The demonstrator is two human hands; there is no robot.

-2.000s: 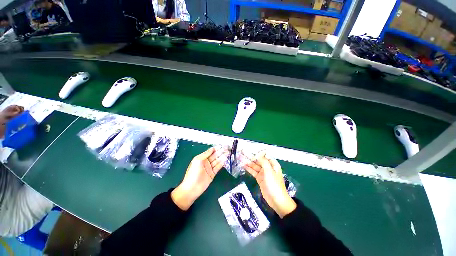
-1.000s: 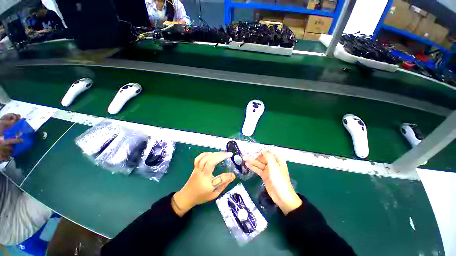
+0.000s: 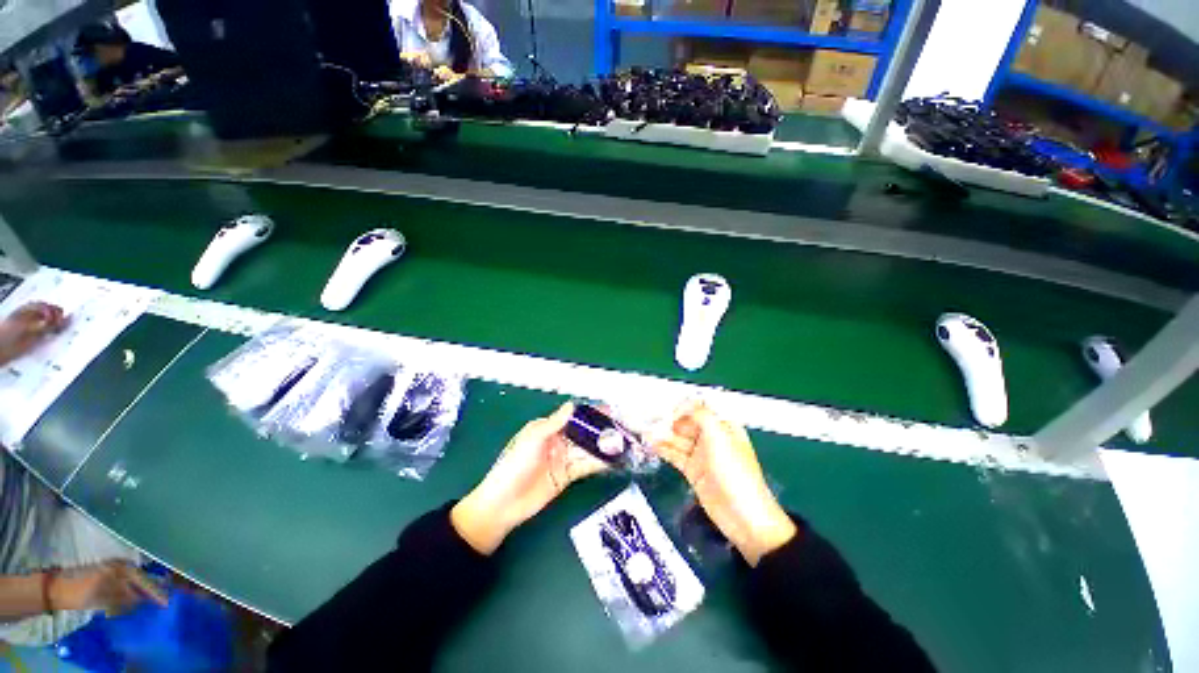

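Note:
A glossy black face panel (image 3: 600,431) with a pale round spot is held at the fingers of my left hand (image 3: 523,476). My right hand (image 3: 721,476) pinches crinkly clear plastic (image 3: 644,454) at the panel's right end; whether the panel is fully out of the bag I cannot tell. A bagged black panel (image 3: 638,565) lies flat on the bench just below my hands. Another dark bagged piece (image 3: 704,521) is partly hidden behind my right hand.
Bagged panels (image 3: 316,388) overlap on the bench at left. White handheld devices (image 3: 705,321) lie spaced on the green conveyor belt (image 3: 526,283) beyond the white rail (image 3: 802,418). Another worker's hands (image 3: 105,588) show at far left, near a blue bin (image 3: 164,634) and white paper (image 3: 66,335).
The panel has tilted and moved left into my left hand, with the plastic at my right fingers. The devices have shifted right. The neighbour's blue bin has moved from the bench to the lower left.

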